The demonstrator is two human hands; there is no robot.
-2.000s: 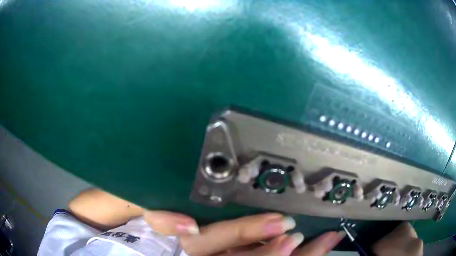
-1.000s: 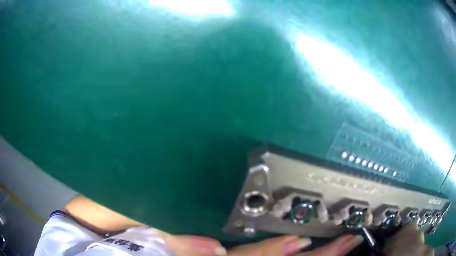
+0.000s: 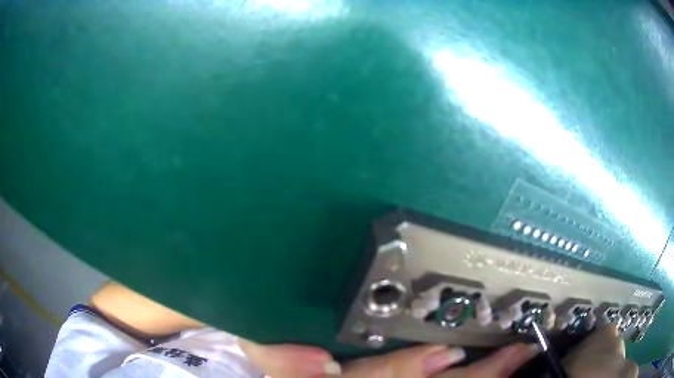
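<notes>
The metal carrier bar [image 3: 510,263] lies slanted at the lower right, its end hole at the left end. Dark seated components with green rings sit in a row along it; the first [image 3: 454,310] shows clearly. My right hand [image 3: 602,356], cut off by the bottom edge, holds the tweezers [image 3: 545,348] with the tip at the second component [image 3: 530,317]. Whether the tip grips anything is too small to tell. My left hand [image 3: 414,362] lies along the bar's near edge, fingertips against or just under it, partly cut off.
A clear backing sheet [image 3: 556,208] with a row of white dots lies on the green surface [image 3: 222,148] behind the bar. Bright glare crosses the upper right. A grey floor with a yellow line shows at the lower left.
The bar has shifted right and lower in view since the oldest frame. The tweezers have moved from below the bar up onto the second component.
</notes>
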